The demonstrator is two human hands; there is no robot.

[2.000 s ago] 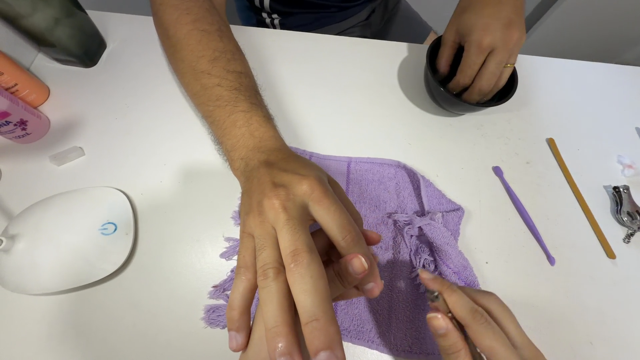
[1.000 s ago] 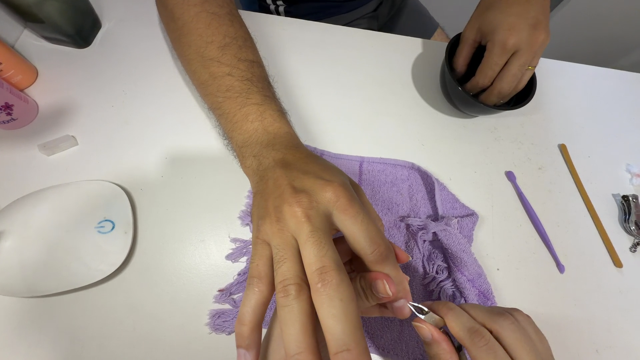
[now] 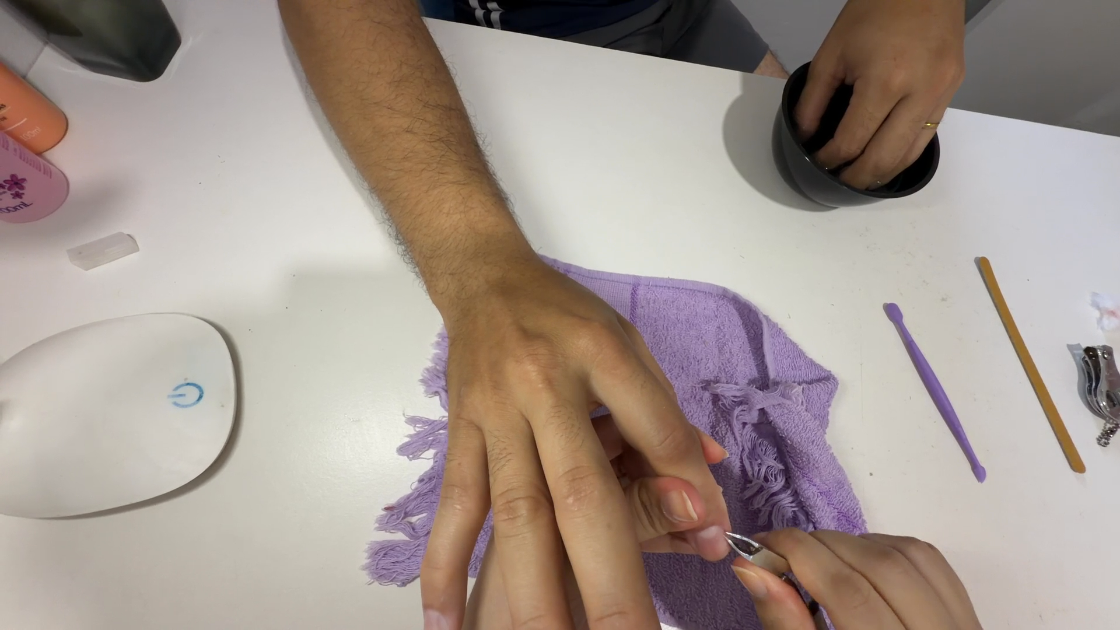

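My right hand (image 3: 840,577), at the lower right, grips metal cuticle nippers (image 3: 759,553). Their jaw tips touch the edge of the nail on another person's index finger. That person's hand (image 3: 542,376) lies palm down over the purple fringed towel (image 3: 682,324). My left hand (image 3: 665,507) is mostly hidden under it; its thumb presses on the index finger near the nail and its fingers support it from below. The other person's second hand (image 3: 884,96) has its fingertips inside a black bowl (image 3: 792,149) at the upper right.
On the right lie a purple double-ended stick (image 3: 936,394), an orange-brown nail file (image 3: 1032,367), metal nail clippers (image 3: 1098,385) and a white wad (image 3: 1104,311). A white device with a power symbol (image 3: 114,411), a small translucent block (image 3: 103,251) and bottles (image 3: 31,179) are on the left.
My right hand has brought the nippers to the nail; two seconds ago they were lower and apart from the finger. The other person's fingers stay in the bowl.
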